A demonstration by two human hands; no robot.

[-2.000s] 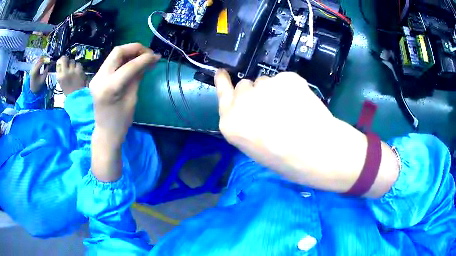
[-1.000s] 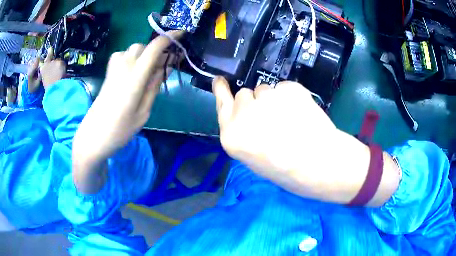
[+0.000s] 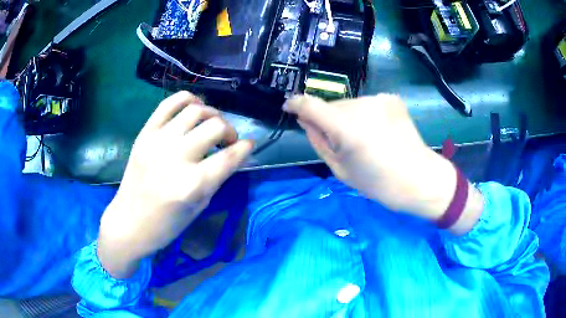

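An open black device unit (image 3: pixel 248 46) lies on the green bench in front of me. It has a blue board (image 3: pixel 177 18), an orange tape patch (image 3: pixel 224 22), a white flat cable (image 3: pixel 162 54) along its left and front, and a yellow-wrapped transformer (image 3: pixel 327 86). My left hand (image 3: pixel 177 177), slightly blurred, is left of the front edge with fingers curled. My right hand (image 3: pixel 372 146) is at the unit's front, thumb and fingertips together. Black leads (image 3: pixel 273 138) run from the right fingertips to the left fingertips; both hands appear to pinch them. The exact grip is partly hidden.
Diagonal cutters (image 3: pixel 439 73) lie on the bench to the right, near another open unit (image 3: pixel 462 31). A further unit (image 3: pixel 56 99) is at the left, near a person's blue sleeve (image 3: pixel 43 230). The bench's front edge (image 3: pixel 478 141) runs below my hands.
The view has shifted right, so the unit appears further left. My left hand has come down from the flat cable and blue board. My right hand has moved to the front by the transformer.
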